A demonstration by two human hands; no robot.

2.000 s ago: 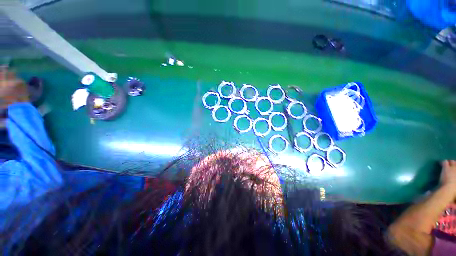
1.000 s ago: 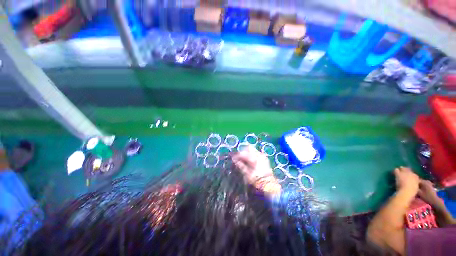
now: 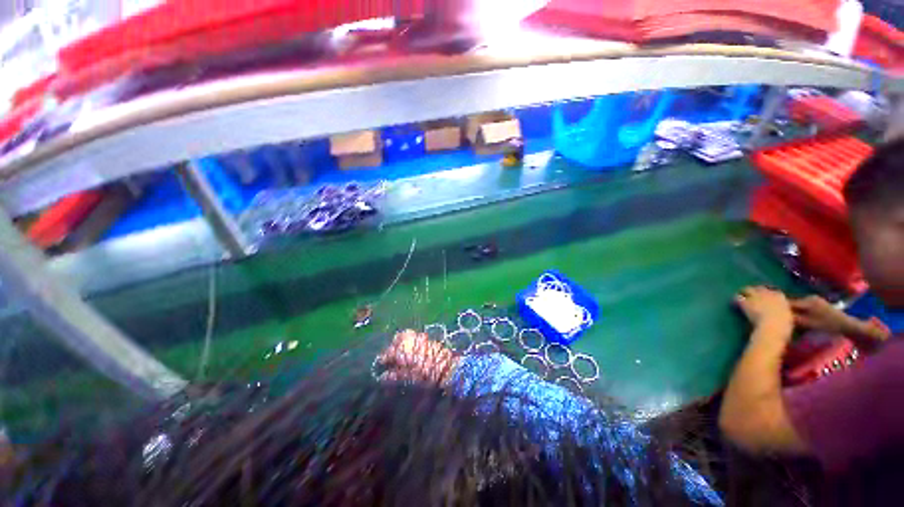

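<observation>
My right hand (image 3: 418, 358), in a blue sleeve, reaches over the green bench at the left end of the metal rings (image 3: 585, 354). Its fingers are blurred and partly behind hair, so I cannot tell whether it holds anything. A small dark piece (image 3: 363, 316) lies just beyond and left of the fingertips, apart from them. The thin silvery rings lie in rows, the nearer ones hidden by my arm and hair. A blue bin (image 3: 528, 310) right of them holds white rings (image 3: 557, 305). My left hand is not in view.
A person's hands (image 3: 768, 309) work at a red compartment tray (image 3: 823, 362) at right. Stacked red trays (image 3: 808, 233) stand behind. Dark pieces (image 3: 482, 252) and white bits (image 3: 285, 347) lie on the belt. A metal post (image 3: 89, 327) stands left; a shelf beam (image 3: 446, 97) crosses above.
The view has lifted, showing the shelf and neighbour. My right hand has moved from among the rings to their left end. The small dark piece now shows beyond it.
</observation>
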